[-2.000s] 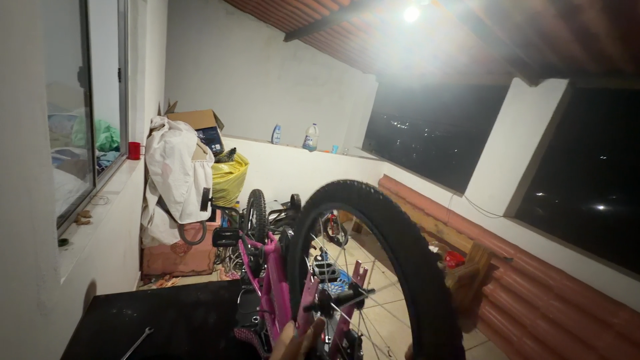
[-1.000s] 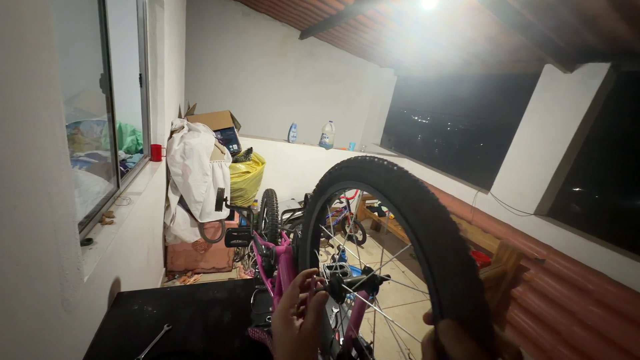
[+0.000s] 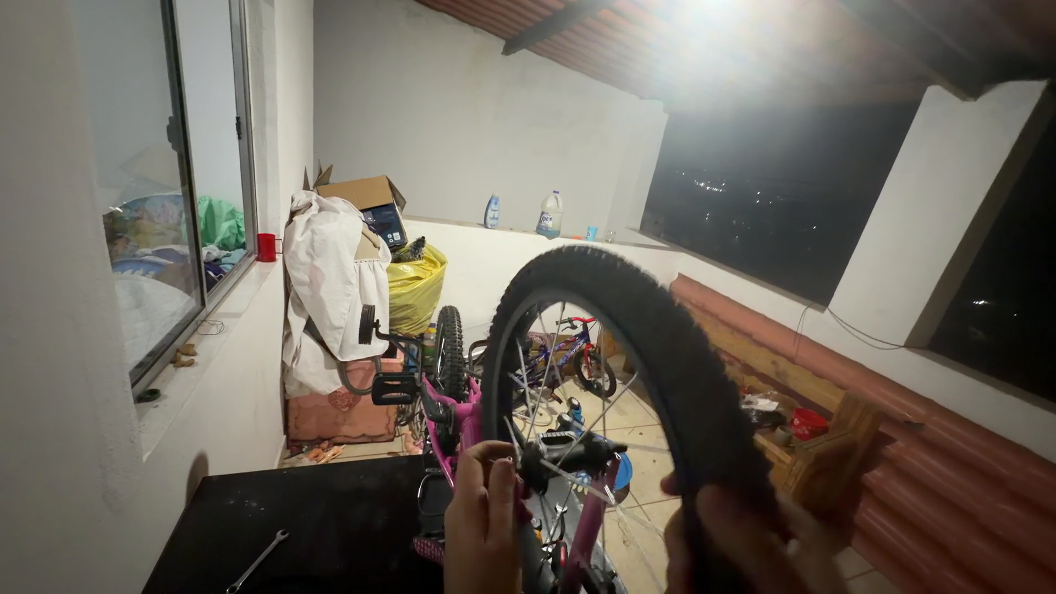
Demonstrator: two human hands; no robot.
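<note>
A bicycle wheel with a knobby black tire [image 3: 602,264] stands upright at the pink bicycle frame [image 3: 466,421]. My right hand [image 3: 734,536] grips the tire low on its right side, thumb and fingers around it. My left hand [image 3: 487,520] is raised beside the wheel hub [image 3: 569,454], its thumb and index finger close together near the axle end; whether a small part is between them cannot be told. A pink fork leg [image 3: 590,520] rises to the hub's right end. A combination wrench [image 3: 257,561] lies on the black tabletop [image 3: 330,511], left of my left hand.
The bicycle's pedal [image 3: 394,388] and other wheel [image 3: 449,355] are beyond the table. A small child's bicycle [image 3: 577,355] stands on the tiled floor. White cloth [image 3: 334,289] and a yellow bag [image 3: 417,289] are piled by the left wall. A wooden bench [image 3: 825,454] is at right.
My left hand, low at the hub two seconds ago, has come up beside the axle end. My right hand, unseen in the oldest frame, now holds the tire.
</note>
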